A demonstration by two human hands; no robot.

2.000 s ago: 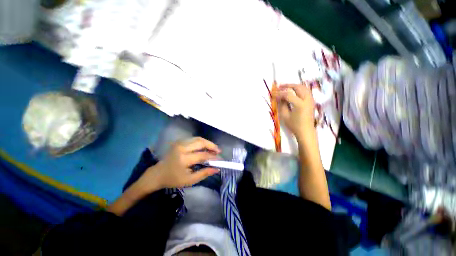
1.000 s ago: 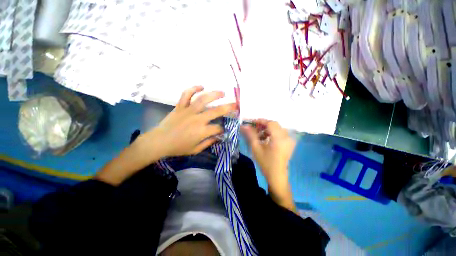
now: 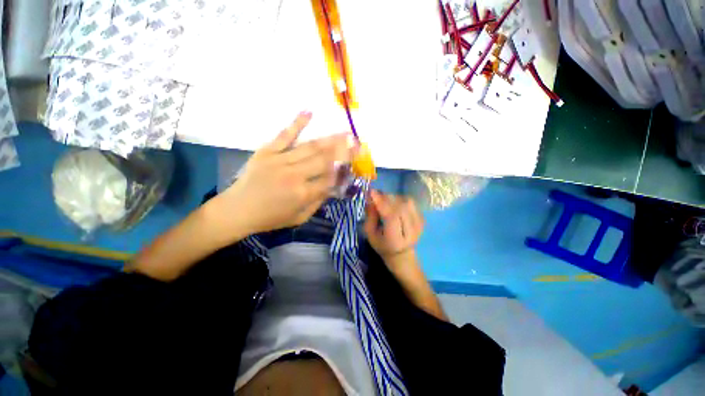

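An orange film strip [image 3: 334, 58] with red leads and small white connectors lies on the white sheet near its front edge. My left hand [image 3: 290, 178] is at the table edge, fingers spread, over the strip's near end; a small orange piece [image 3: 363, 161] shows at its fingertips. My right hand [image 3: 394, 223] is just below the edge, fingers curled, close to the left fingertips. Blur and the fingers hide whether either hand grips something.
Finished wired pads [image 3: 487, 58] lie heaped at right, beside stacked white molded parts [image 3: 618, 54]. Backing paper with grey print [image 3: 116, 97] is at left. A bagged white bundle [image 3: 93, 189] and a blue stool [image 3: 586, 236] are below the table edge.
My right hand has left the orange strip at right and come to my left hand at the table edge. My left hand has moved up, and the white pad it held is no longer seen.
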